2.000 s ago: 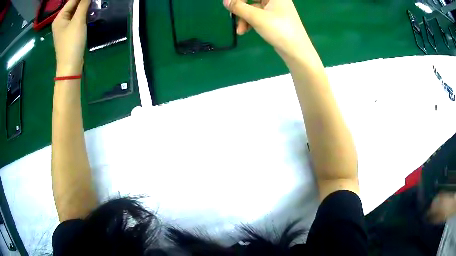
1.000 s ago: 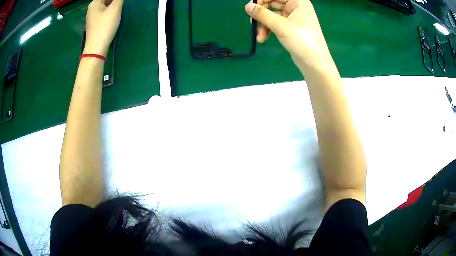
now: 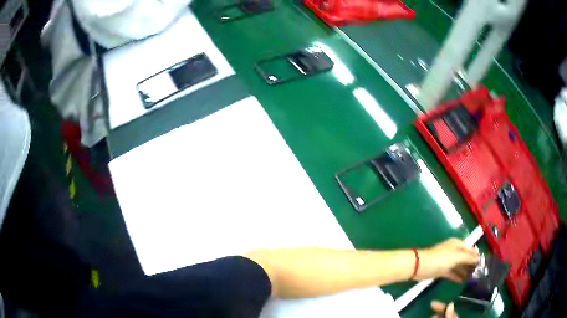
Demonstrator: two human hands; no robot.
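My left hand [image 3: 451, 259], with a red band at the wrist, reaches to the lower right. Its fingers close on the upper left edge of a dark phone middle frame [image 3: 487, 281], which is blurred, beside the red basket. My right hand [image 3: 443, 309] shows only as fingertips at the bottom edge, left of that frame; whether it holds anything is hidden. Another middle frame [image 3: 401, 166] lies on the green surface, its see-through opening towards the lower left and a small white label at its corner.
The red basket [image 3: 475, 177] holds several frames. More frames lie on the green bench [image 3: 298, 118] and on a far white mat [image 3: 127, 121]. A nearer white mat [image 3: 217, 192] borders the bench. Part of a person in light clothing [image 3: 124, 18] is at upper left. A pale machine arm or bracket stands upper right.
The view has swung left, bringing the red basket and the neighbouring person into sight. My left hand now appears at lower right on a frame; my right hand is nearly out of the picture.
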